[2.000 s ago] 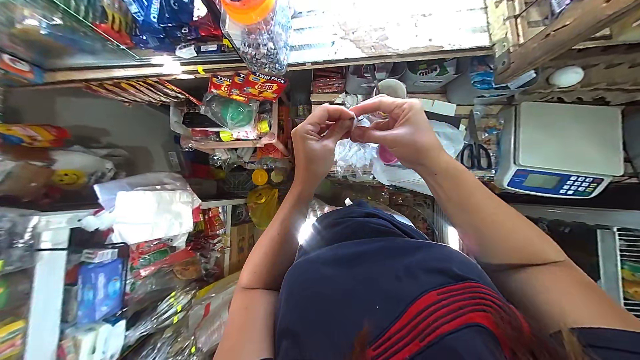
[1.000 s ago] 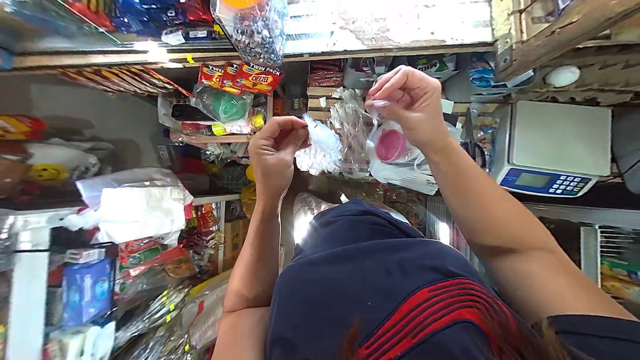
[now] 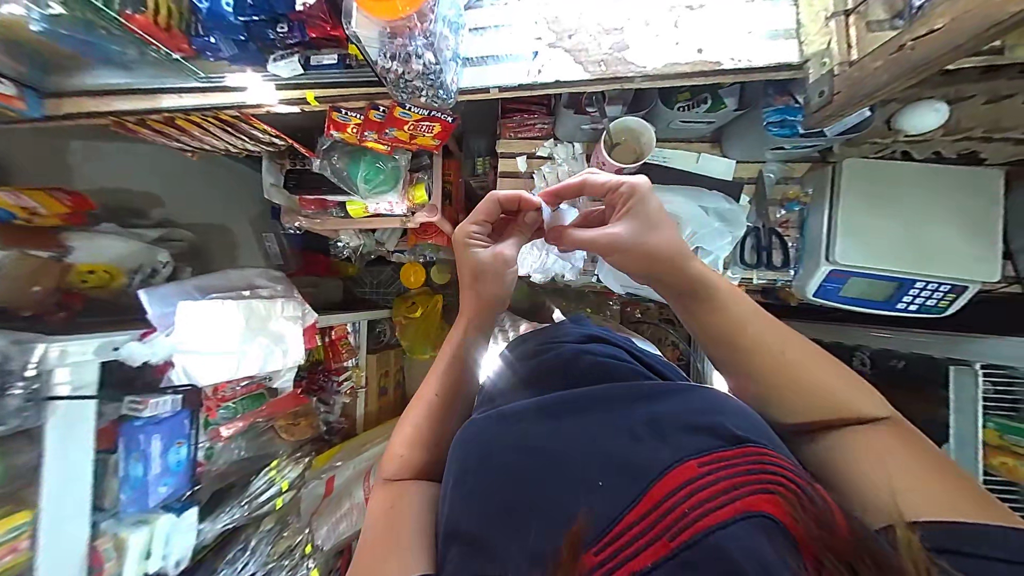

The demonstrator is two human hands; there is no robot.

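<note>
Both hands meet above a cluttered wooden counter. A small piece of thin white plastic (image 3: 558,214) is pinched between them. My left hand (image 3: 498,240) holds its left edge between thumb and index finger, and my right hand (image 3: 620,228) grips the right side with its fingertips. Just below the hands lies a heap of crumpled white plastic (image 3: 550,262). A larger translucent plastic bag (image 3: 704,224) rests partly behind my right wrist. Right behind my right hand stands a paper cup (image 3: 626,144) with a spoon in it. What the pinched piece is exactly, I cannot tell.
Black-handled scissors (image 3: 765,246) lie right of the bag, beside a digital scale (image 3: 912,224). A plastic jar (image 3: 410,56) with an orange lid stands on the upper shelf. A pink rack (image 3: 360,220) holds small packs. White bags (image 3: 240,336) sit at the left.
One second ago my hands were apart, with white plastic at my left fingers and a clear bag with something pink by my right. Now they are together on a small white piece.
</note>
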